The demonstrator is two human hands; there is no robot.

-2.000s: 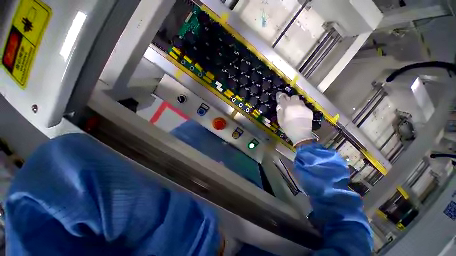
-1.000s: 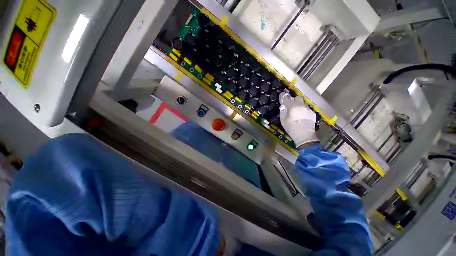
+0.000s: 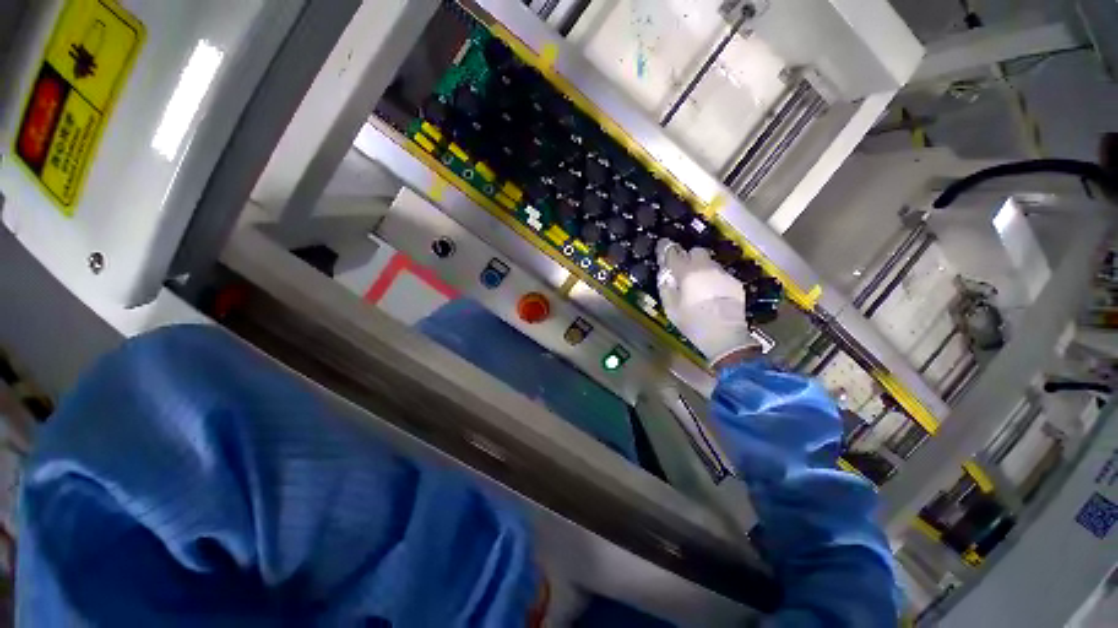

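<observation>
A long green circuit board packed with black round parts lies between silver conveyor rails with yellow strips. Small yellow parts line its near edge. My right hand, in a white glove, is over the right part of the board, its fingertips at the black parts. Whether it grips a part cannot be told. My left arm shows as a large blue sleeve at the lower left; a bit of wrist shows at its cuff, but the hand is cut off by the bottom edge.
A button panel below the near rail has a red button and a lit green one. A white machine cover with a yellow-red warning label is at the left. Machine frame and rods lie beyond the rails.
My right hand has shifted a little left and down along the board, uncovering black parts near its right end. The left sleeve has hardly moved.
</observation>
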